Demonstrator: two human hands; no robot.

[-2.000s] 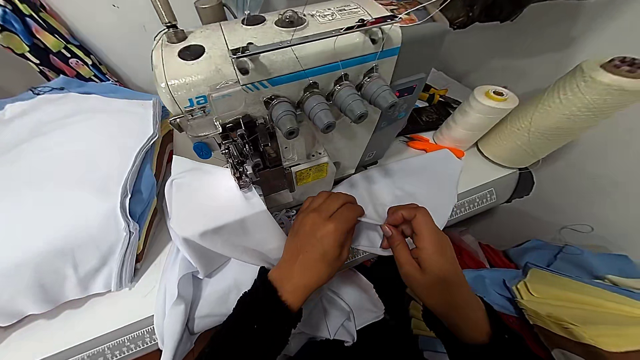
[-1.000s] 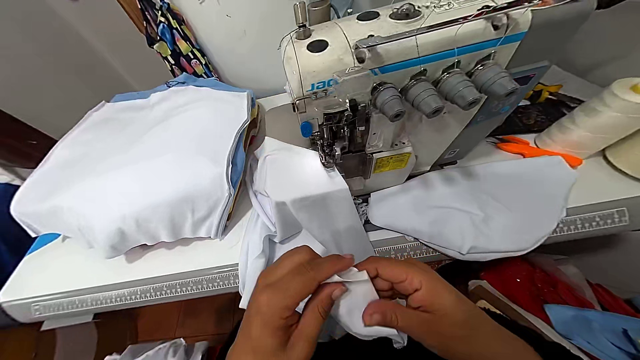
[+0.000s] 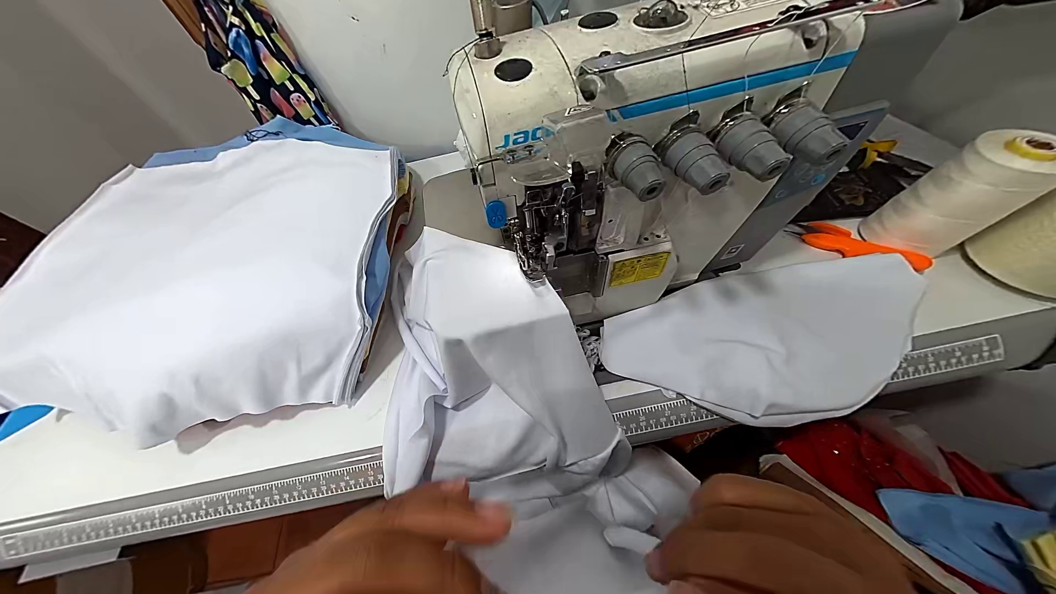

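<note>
White fabric (image 3: 511, 388) runs from under the presser foot of an overlock sewing machine (image 3: 569, 223) down over the table's front edge. At the bottom of the view my left hand (image 3: 396, 536) is blurred, its thumb stretched over the fabric; whether it grips is unclear. My right hand (image 3: 767, 536) has its fingers curled on the gathered end of the same fabric, with a small white fold at its fingertips. A separate white fabric piece (image 3: 767, 338) lies flat to the right of the machine's needle area.
A stack of cut fabric pieces (image 3: 198, 280) lies at the left. Orange-handled scissors (image 3: 858, 243) and thread cones (image 3: 965, 190) stand at the back right. A ruler tape (image 3: 198, 503) runs along the table's front edge. Red and blue fabrics (image 3: 858, 462) lie below right.
My hands were together on the fabric one second ago; now they are apart, lower in the view. The fabric hangs more spread between them. The view has shifted since two seconds ago.
</note>
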